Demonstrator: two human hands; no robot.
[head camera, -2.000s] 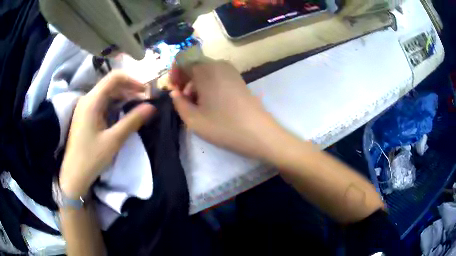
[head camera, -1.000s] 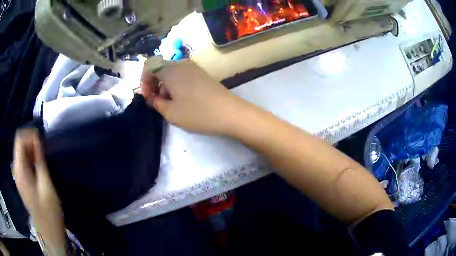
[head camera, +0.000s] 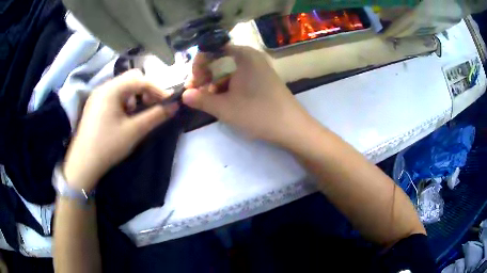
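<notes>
Black fabric (head camera: 147, 165) hangs from both hands over the table's left front edge. My left hand (head camera: 115, 120) pinches its upper edge between thumb and finger, just below the sewing machine head (head camera: 123, 24). My right hand (head camera: 243, 96) pinches the same edge, its fingertips close to my left ones. A pale thing, perhaps a tool handle (head camera: 222, 67), shows at my right fingers; its tip is not visible. White fabric (head camera: 69, 69) lies bunched left of the needle area, which is blurred and partly hidden by my hands.
A smartphone (head camera: 315, 27) with a lit screen lies behind the needle area. The white table (head camera: 342, 114) has a measuring strip along its front edge. Blue plastic (head camera: 440, 152) and scraps lie in a dark basket at right. Dark garments (head camera: 34, 149) are piled at left.
My left hand has come back from the far left to the fabric edge beside my right hand. The black fabric, spread out a second ago, now hangs below my left hand.
</notes>
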